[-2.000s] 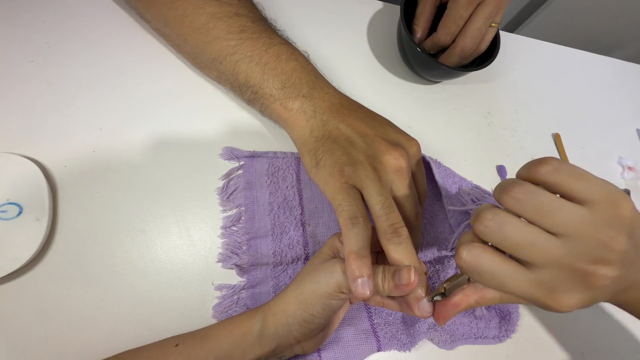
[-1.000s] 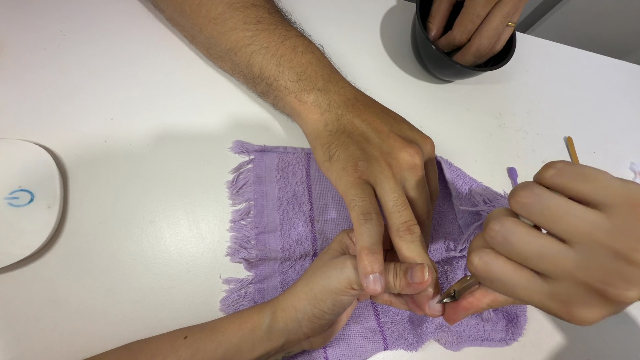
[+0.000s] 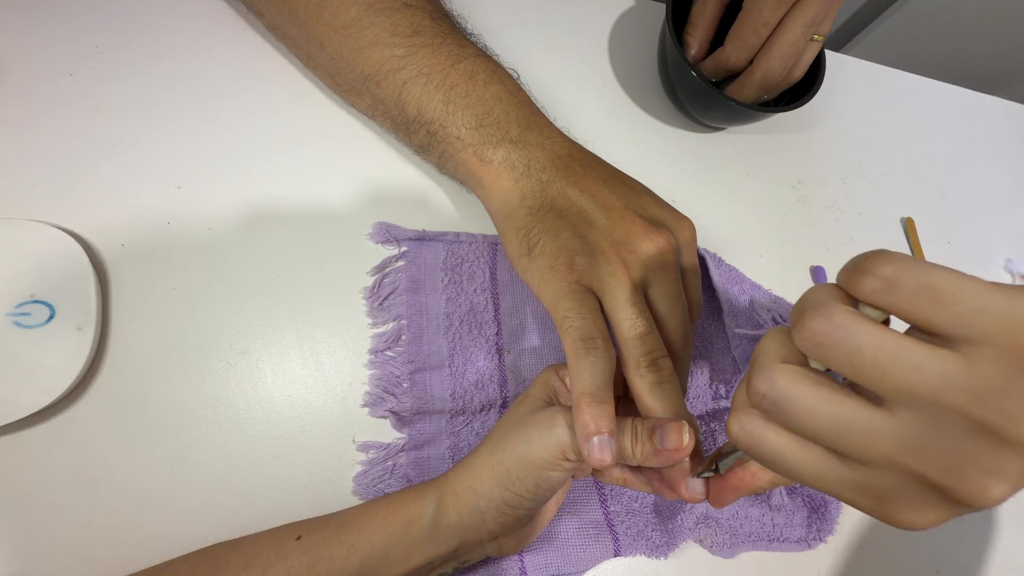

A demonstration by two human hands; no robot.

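My left hand (image 3: 520, 464) pinches a finger of another person's hand (image 3: 608, 232) between thumb and fingers, above a fringed purple towel (image 3: 448, 320). In my right hand (image 3: 888, 392) is a metal cuticle nipper (image 3: 724, 462), mostly hidden by the fingers; its tip touches the held finger beside the nail. An orange-tipped stick (image 3: 912, 238) and a purple-tipped tool (image 3: 818, 274) show past my right knuckles, and whether that hand also grips them I cannot tell.
At the top right, the person's other hand (image 3: 760, 48), with a gold-coloured ring, dips into a black bowl (image 3: 696, 96). A white device (image 3: 48, 360) with a blue power symbol lies at the left edge of the white table (image 3: 224, 320). Something small and white (image 3: 1014, 270) is at the right edge.
The nipper's tip stays at the same finger, while its visible part has shrunk behind my right fingers. My left hand keeps its hold.
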